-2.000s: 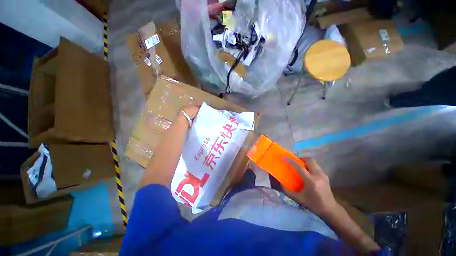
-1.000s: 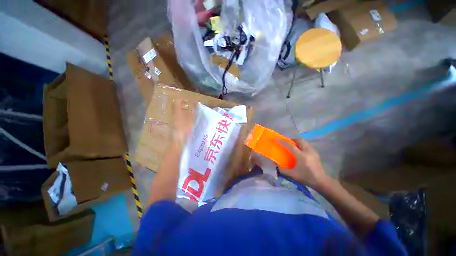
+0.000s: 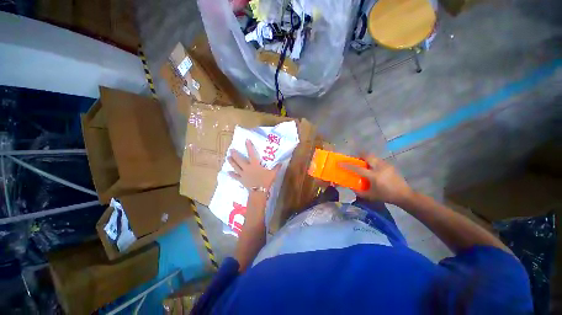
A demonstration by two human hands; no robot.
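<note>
A white mailing bag with red print [image 3: 280, 143] lies on top of a closed brown carton [image 3: 206, 138] in front of me. My left hand [image 3: 251, 169] lies flat on the middle of the bag, fingers spread, and covers part of the print. My right hand [image 3: 377, 178] holds an orange tape dispenser [image 3: 338, 168] just right of the carton. Whether tape runs from the dispenser to the bag cannot be made out.
Open cartons [image 3: 137, 138] stand at left, one holding a white printed bag [image 3: 118, 226]. A labelled carton [image 3: 196, 77] and a clear plastic sack [image 3: 237, 61] lie beyond. A round stool [image 3: 402, 23] stands at upper right. A black-wrapped parcel [image 3: 525, 241] lies at lower right.
My left hand has moved from the bag's left side onto its middle and now presses on it. My right hand still holds the dispenser right of the carton. The view has shifted.
</note>
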